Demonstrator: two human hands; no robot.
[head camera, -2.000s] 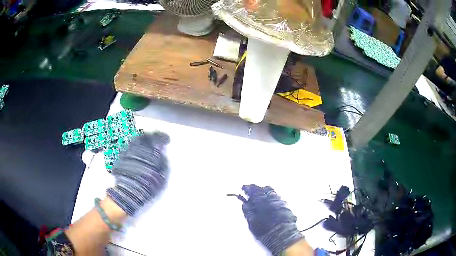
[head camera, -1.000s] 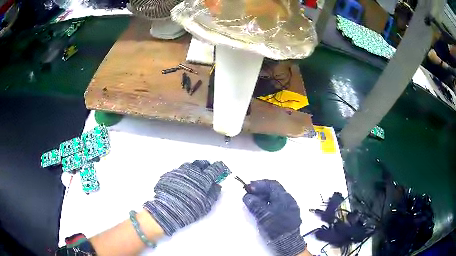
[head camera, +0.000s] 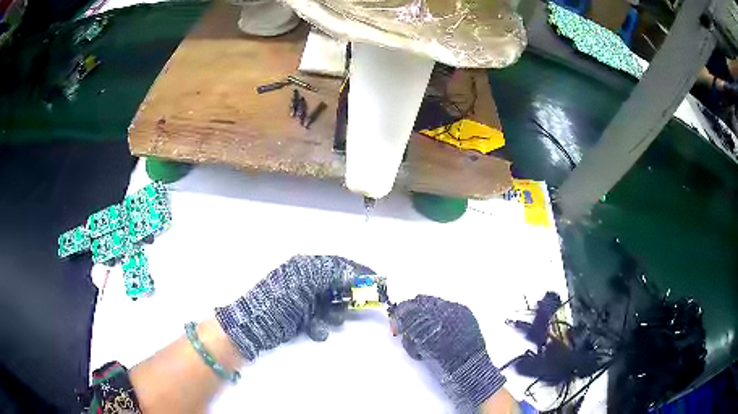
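Note:
My left hand (head camera: 303, 295), in a grey striped knit glove, holds a small circuit board (head camera: 368, 293) by its left end. The board's component side shows, with a yellow block and blue parts. My right hand (head camera: 437, 331), in the same kind of glove, is closed at the board's right end. The black cable end it holds is mostly hidden by the fingers; I cannot tell whether it touches the board. The white tapering machine column (head camera: 387, 121) stands above, its thin tip pointing down, beyond the board.
Several green boards (head camera: 121, 230) lie at the left of the white sheet (head camera: 243, 222). A tangled black cable bundle (head camera: 663, 348) lies at right. The wooden base (head camera: 218, 105) holds short dark rods (head camera: 307, 109). A slanted grey post (head camera: 647, 113) stands at right.
My left hand has picked up a board from the group, carried it right to my right hand, and turned it so its component side shows. The view has shifted.

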